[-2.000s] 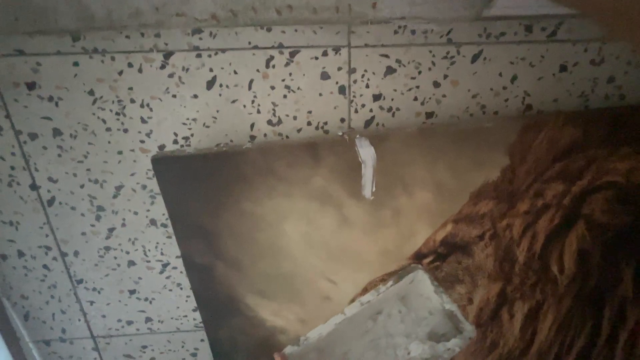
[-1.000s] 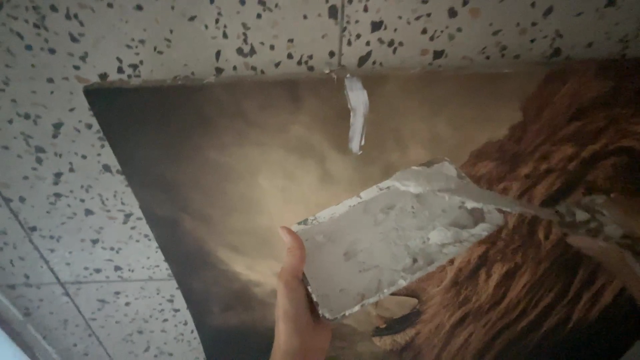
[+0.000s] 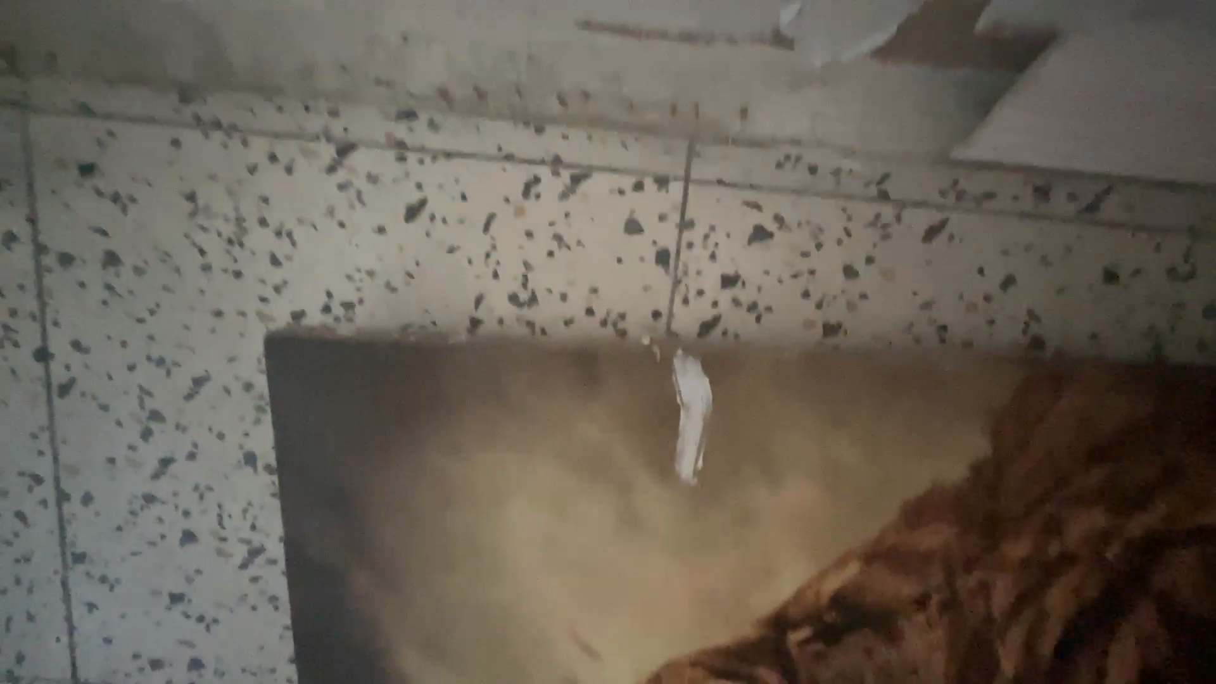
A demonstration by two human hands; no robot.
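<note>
Neither of my hands shows in the head view at this moment, and whatever they hold is out of sight. A large printed panel (image 3: 532, 532), with a cloudy tan background and brown shaggy fur (image 3: 1073, 570) pictured at its right, fills the lower part of the view. Near the panel's top edge lies a narrow white strip (image 3: 693, 418), its material unclear. Its upper end is close to a dark joint line between speckled tiles.
Speckled terrazzo-like tiles (image 3: 532, 237) border the panel above and at the left. Beyond them, at the top right, are pale flat pieces (image 3: 1102, 104) and a brown patch (image 3: 950, 38), blurred.
The hand holding a tray of grey-white paste one second ago has gone from view, with the tray and the tool over its right side. The view has shifted, showing more tiles above the panel.
</note>
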